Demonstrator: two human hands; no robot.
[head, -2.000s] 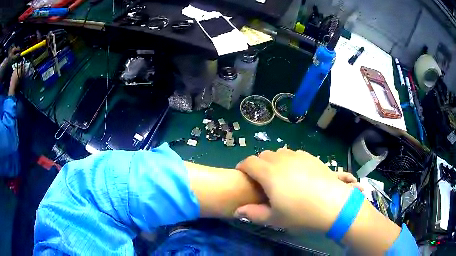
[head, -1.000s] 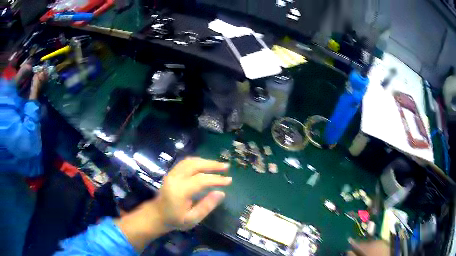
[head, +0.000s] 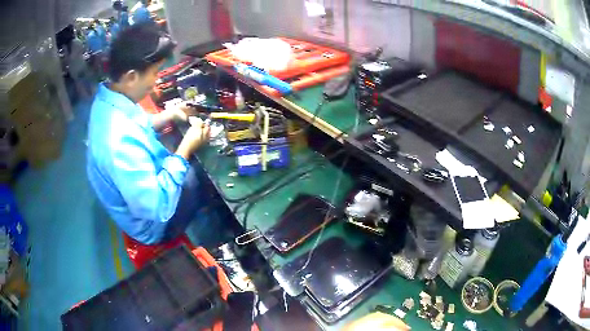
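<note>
Part of my left hand [head: 375,321] shows at the bottom edge, cut off and bright, so its fingers cannot be made out. Just right of it, a loose pile of small silver and tan phone components [head: 432,310] lies on the green mat. Shiny black trays [head: 343,275] are stacked to the left of the hand, with a thin black slab [head: 301,223] behind them. My right hand is out of the picture.
A person in a blue smock [head: 132,161] works at the left. A black crate [head: 145,294] is at lower left. Right: solvent bottles [head: 458,262], a round dish [head: 477,295], a blue electric screwdriver [head: 538,275]. A dark raised shelf [head: 407,174] crosses behind.
The view has swung left and up, bringing in the other person and red-orange trays. The open phone and my right hand have left the picture. My left hand is now mostly below the edge.
</note>
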